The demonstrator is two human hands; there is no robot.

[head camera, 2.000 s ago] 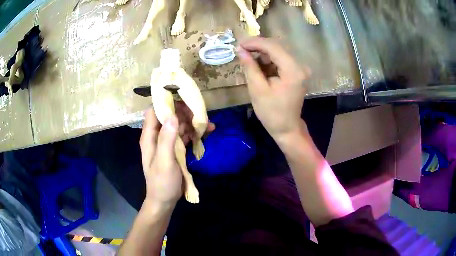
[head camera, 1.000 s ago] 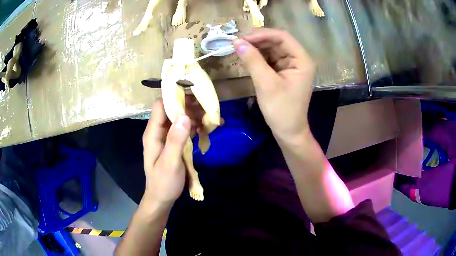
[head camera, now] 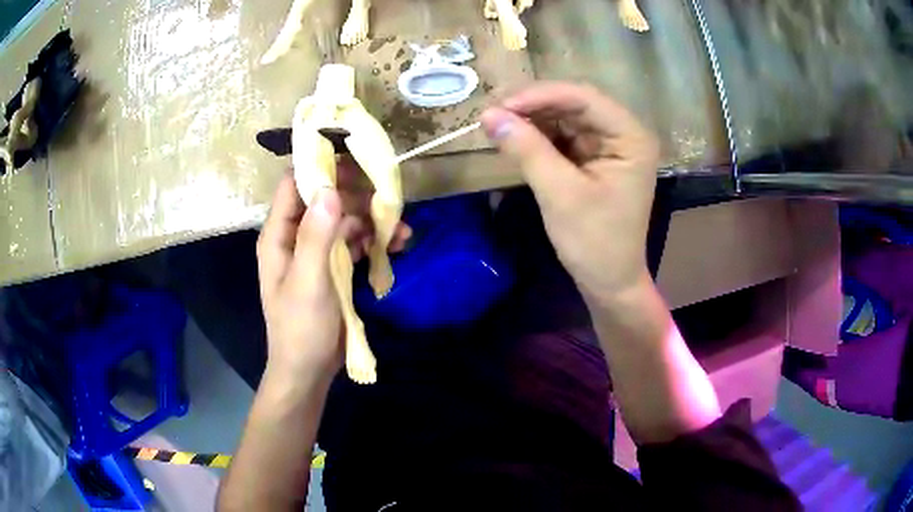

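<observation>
My left hand [head camera: 305, 270] holds a pale cream figure lower body [head camera: 376, 165] by its legs, waist end up, feet hanging down. A squared waist peg [head camera: 335, 82] tops it. A dark strip [head camera: 273, 141] sticks out at the hips, toward the left. My right hand [head camera: 581, 165] pinches a thin pale stick [head camera: 440, 141]; its far tip meets or nearly meets the outer side of the right-hand thigh. The small white oval dish [head camera: 437, 84] lies on the spotted cardboard behind. My left fingers are partly hidden behind the legs.
Several cream legs [head camera: 509, 25] lie at the far edge of the brown bench cover [head camera: 190, 190]. A black cloth bundle with a cream part [head camera: 50, 100] lies at the left. Blue stools [head camera: 125, 370], an open carton [head camera: 731, 250] and a purple ribbed crate [head camera: 821, 465] are below the bench.
The stick has moved from the dish to the waist and then down to the thigh. The figure shifted right, then back left. My right hand is lower and farther right.
</observation>
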